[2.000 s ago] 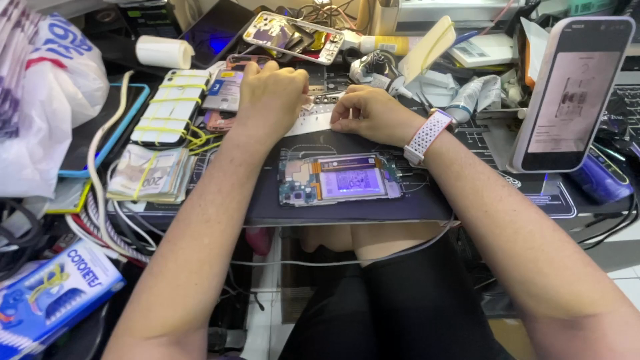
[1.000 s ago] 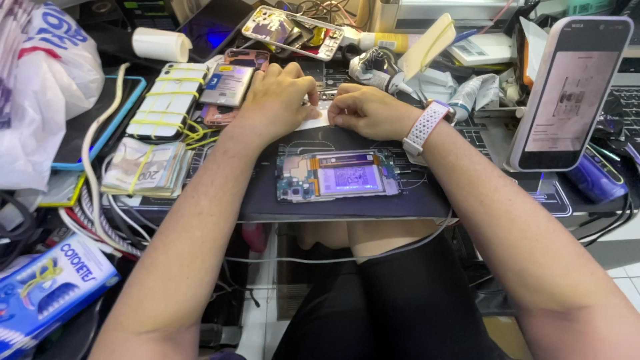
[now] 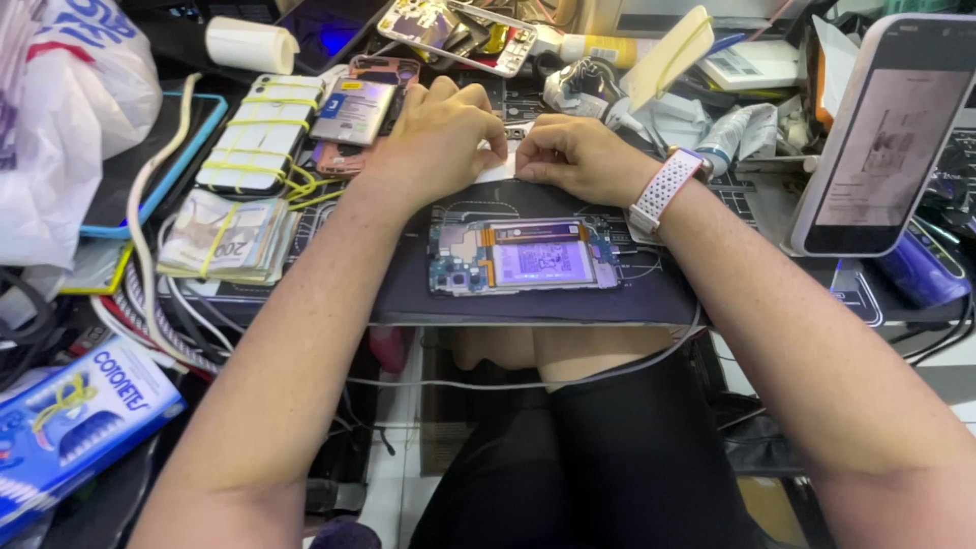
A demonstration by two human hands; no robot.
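Observation:
My left hand and my right hand meet at the far side of the dark work mat, fingertips pinched a little apart. Between them lies a small white sheet, partly covered by the fingers; both hands touch it, and whether either grips it is unclear. A small metal part shows just beyond it. Nearer my body an opened phone lies flat, with its circuit board, orange flex cables and battery exposed. Beside my left hand a loose phone battery rests on pinkish phone parts.
At left are a phone bound with yellow rubber bands, a banded stack of banknotes, cables and a blue cotton swab box. A lit phone stands upright at right. Phone frames and a crumpled tube lie behind.
My left hand has opened from a more closed, knuckles-up pose, uncovering the battery beside it, and its fingertips now sit low by the white sheet. My right hand has barely moved.

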